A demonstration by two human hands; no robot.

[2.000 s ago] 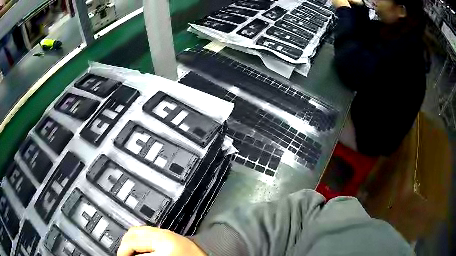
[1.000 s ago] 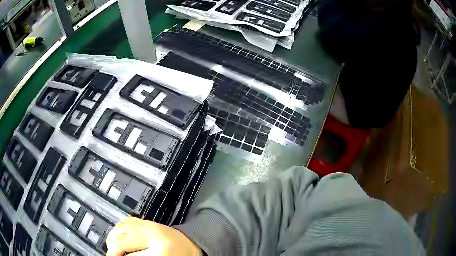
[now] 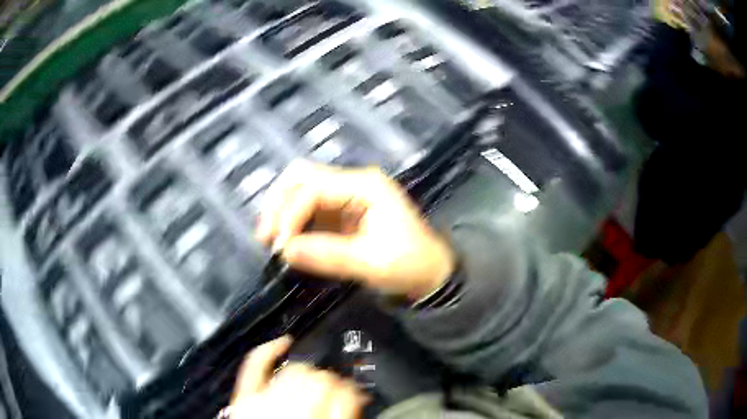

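Note:
The frame is strongly blurred. A whitish tray (image 3: pixel 123 168) holds rows of dark phone housings with pale cut-outs, some turned crosswise. My right hand (image 3: pixel 360 233) is over the tray's near right edge, thumb and fingers curled towards each other at the left. I cannot tell whether anything is between the fingertips. My left hand (image 3: pixel 291 389) is at the bottom edge, partly cut off, below the tray stack, with its fingers blurred. I cannot tell what it holds.
Blurred dark sticker sheets (image 3: pixel 565 123) lie right of the stack. A person in dark clothing (image 3: pixel 688 139) is at the right edge, near a red object (image 3: pixel 614 250). Green bench surface (image 3: pixel 49 61) shows at the upper left.
The view has shifted, and the tray fills more of the left and middle. My right hand has risen from the bottom edge over the tray. My left hand has come into view.

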